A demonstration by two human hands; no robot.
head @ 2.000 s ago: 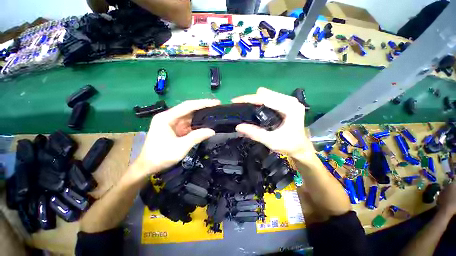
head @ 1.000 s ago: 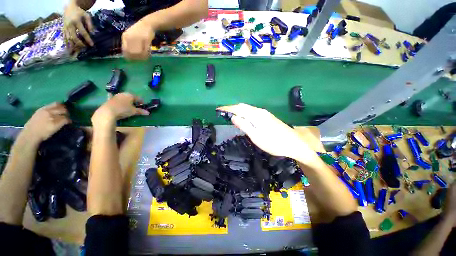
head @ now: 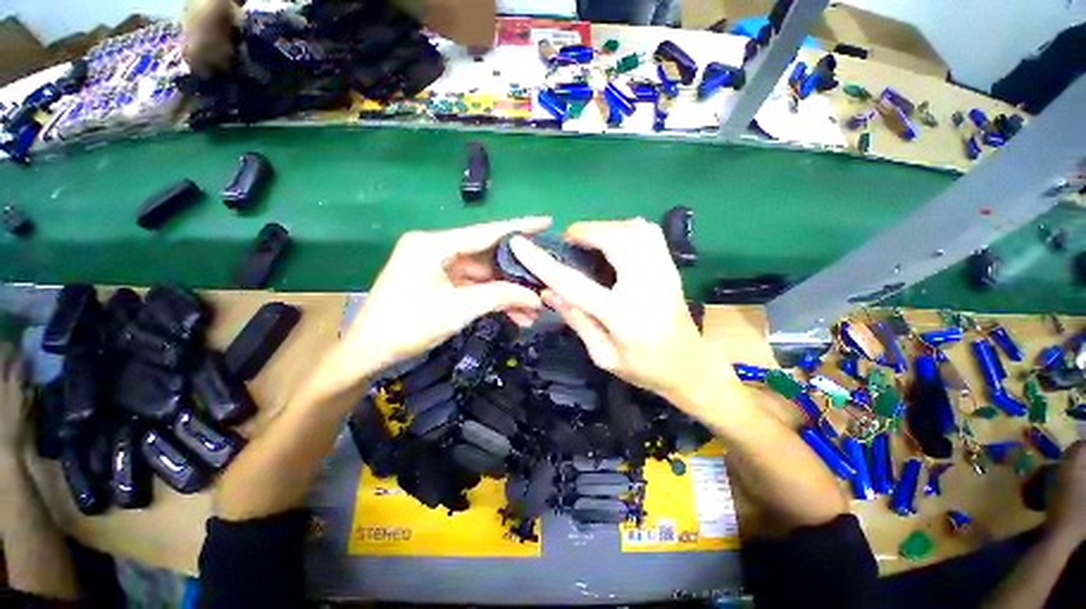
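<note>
A black oblong housing (head: 554, 252) is held level over the near edge of the green belt, between my two hands. My left hand (head: 447, 292) grips its left end. My right hand (head: 631, 303) grips its right end, with fingers lying across its face. The fingers cover much of the housing, so which face shows cannot be told. Below my hands a heap of slim black covers (head: 476, 440) lies on a yellow and grey printed carton (head: 447, 529).
Closed black units (head: 143, 381) are piled at left. Blue cells with boards and wires (head: 875, 458) lie at right. Several units ride the green belt (head: 369, 179). A white metal post (head: 905, 226) slants at right. Other people's arms show at both sides and at the far bench.
My left hand has come from the belt to the middle and both hands now hold a housing. The other person's hand has left the left pile. Units on the belt have shifted.
</note>
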